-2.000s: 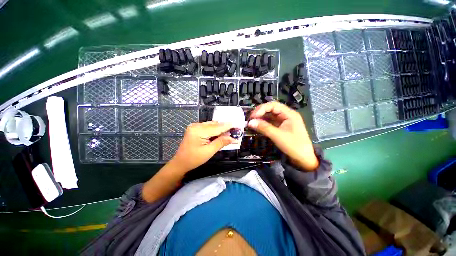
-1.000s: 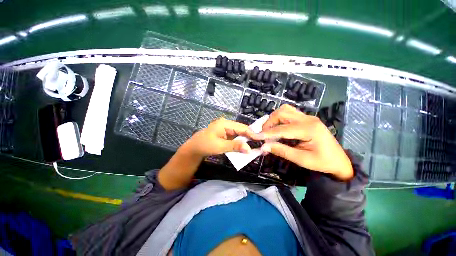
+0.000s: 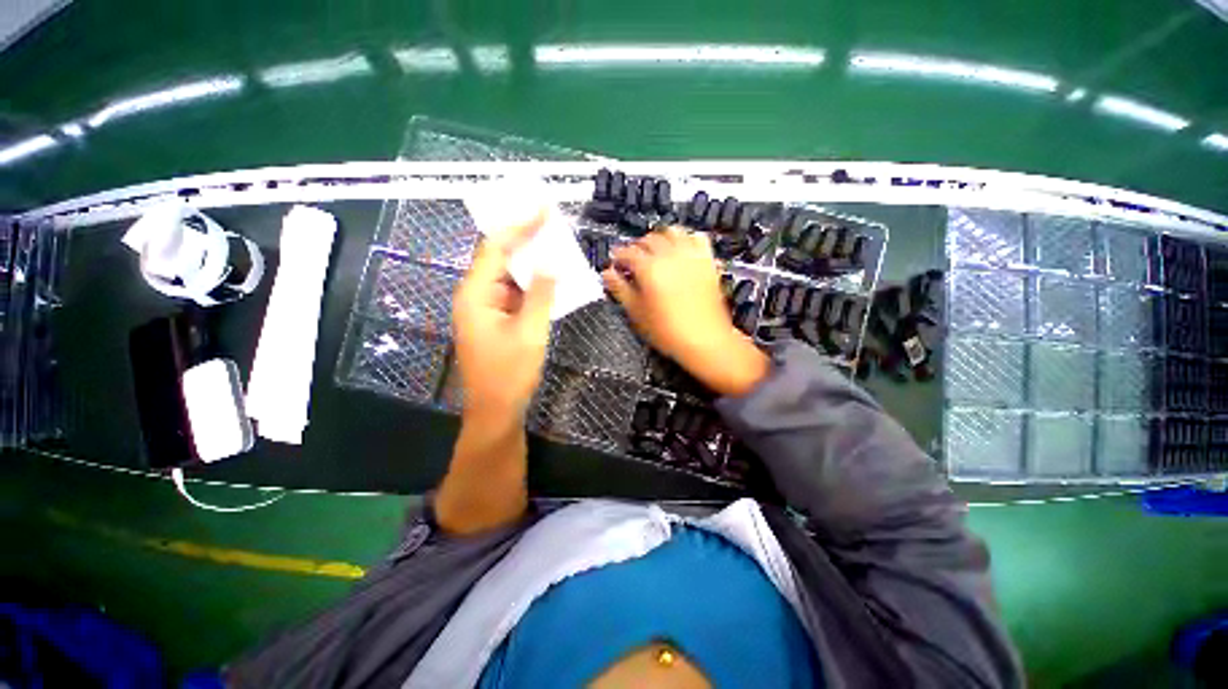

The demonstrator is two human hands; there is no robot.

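My left hand (image 3: 501,316) holds a thin white sheet (image 3: 559,267) over the near clear tray (image 3: 418,276). My right hand (image 3: 676,299) is over the middle of that tray, fingertips down in a pocket beside the sheet, at a small black part (image 3: 602,252). Whether the fingers grip the part cannot be told. Black parts stand in groups in the tray's right-hand pockets (image 3: 824,242). My right hand and forearm hide some pockets.
A loose pile of black parts (image 3: 910,316) lies between the near tray and the right-hand tray (image 3: 1064,364). At left are a long white strip (image 3: 292,323), a white roll (image 3: 182,256), a black rectangle (image 3: 163,390) and a white device (image 3: 217,411). A pale rail (image 3: 364,172) runs behind.
My hands have moved apart. The left has gone up and left with the white sheet, and the right has moved up and left into a tray pocket. The camera view has shifted slightly.
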